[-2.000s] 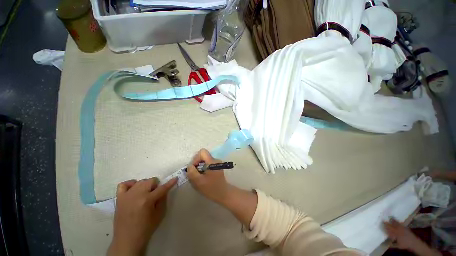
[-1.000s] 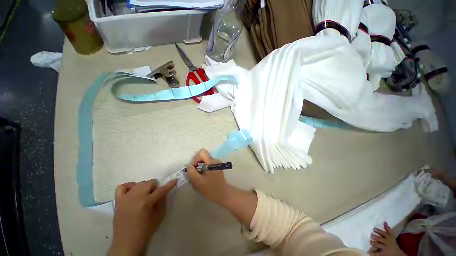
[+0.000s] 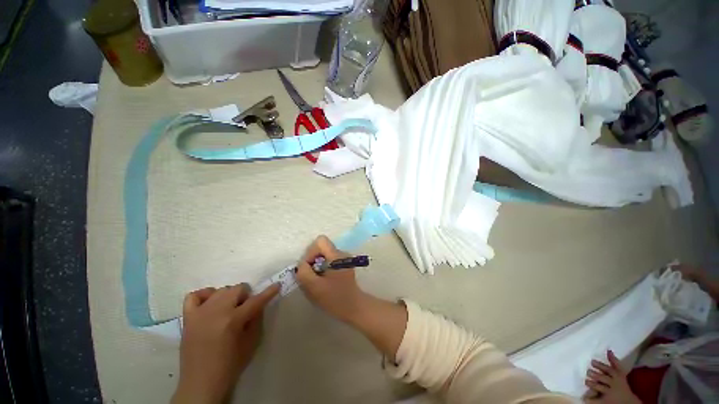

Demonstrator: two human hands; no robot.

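Note:
My left hand [image 3: 221, 331] is on the narrow white label strip [image 3: 280, 280] and holds it flat against the table, index finger along it. Small writing shows on the strip. My right hand [image 3: 331, 288] grips a dark marker pen [image 3: 347, 262], its tip at the strip beside my left fingertip. The light-blue strip [image 3: 135, 229] runs down the table's left side to a white end at my left hand. Another light-blue piece [image 3: 374, 223] lies beyond my right hand, next to the pleated white fabric [image 3: 426, 166]. The part of the strip under my left hand is hidden.
Red-handled scissors [image 3: 315, 130] and a metal clip [image 3: 264, 117] lie beyond the strip. A white box [image 3: 236, 49], olive jar [image 3: 126, 43], clear bottle [image 3: 355, 55], brown bundle [image 3: 453, 39] and tied white bundles [image 3: 603, 75] stand behind. Another person's hand [image 3: 611, 379] rests by white cloth [image 3: 568, 347].
The pen has shifted only slightly at the strip. My left hand has stayed in place. The other person's hand has moved slightly left over the white cloth since the earliest frame.

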